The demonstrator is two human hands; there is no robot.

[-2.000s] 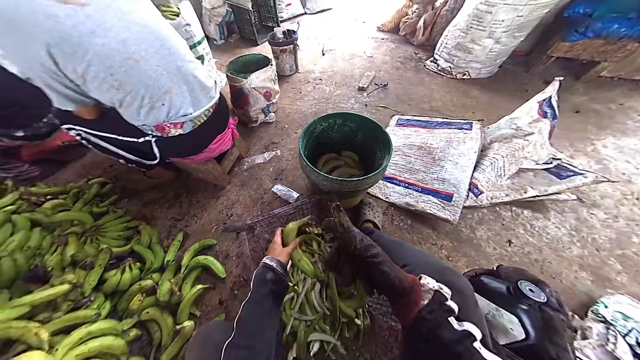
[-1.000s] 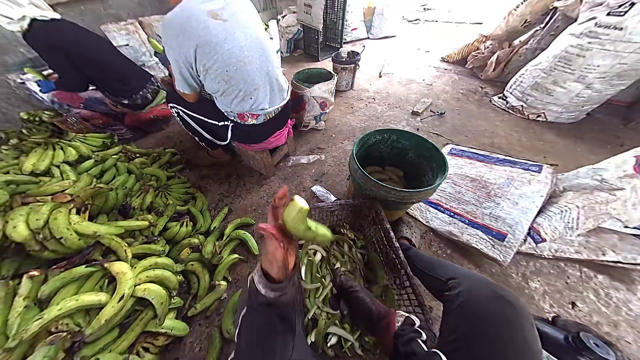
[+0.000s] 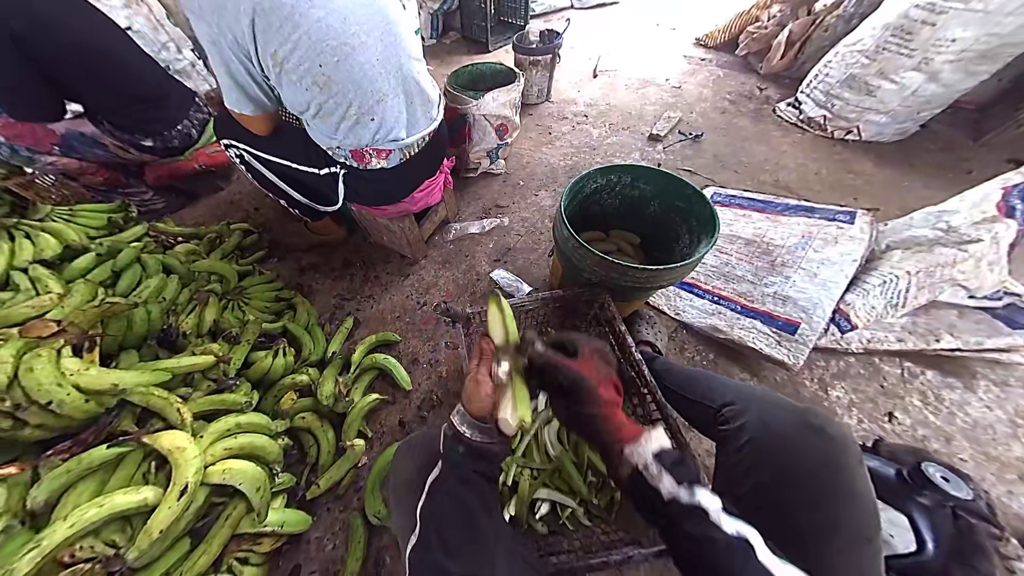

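Note:
My bare left hand [image 3: 481, 382] grips a partly peeled green plantain [image 3: 502, 320], held upright above a black plastic crate [image 3: 652, 392]. My right hand [image 3: 582, 384], in a dark and red glove, is closed against the plantain's right side; a small blade seems to show between them, though blur hides its shape. Green peel strips [image 3: 560, 472] lie in the crate below both hands. Beyond the crate stands a green bucket [image 3: 640, 272] with several peeled plantains [image 3: 614, 245] inside. A large heap of unpeeled green plantains [image 3: 176, 376] covers the floor at left.
A person in a light shirt [image 3: 344, 80] sits on a low wooden stool [image 3: 400, 232] at upper left, with another person's legs [image 3: 104, 72] beyond. Flattened sacks [image 3: 776, 272] lie right of the bucket. A second bucket [image 3: 482, 80] and a full sack [image 3: 904, 72] stand farther back.
One second ago my left hand held the plantain with its palm turned up, and my gloved hand was low over the peels. Now the gloved hand is up against the plantain.

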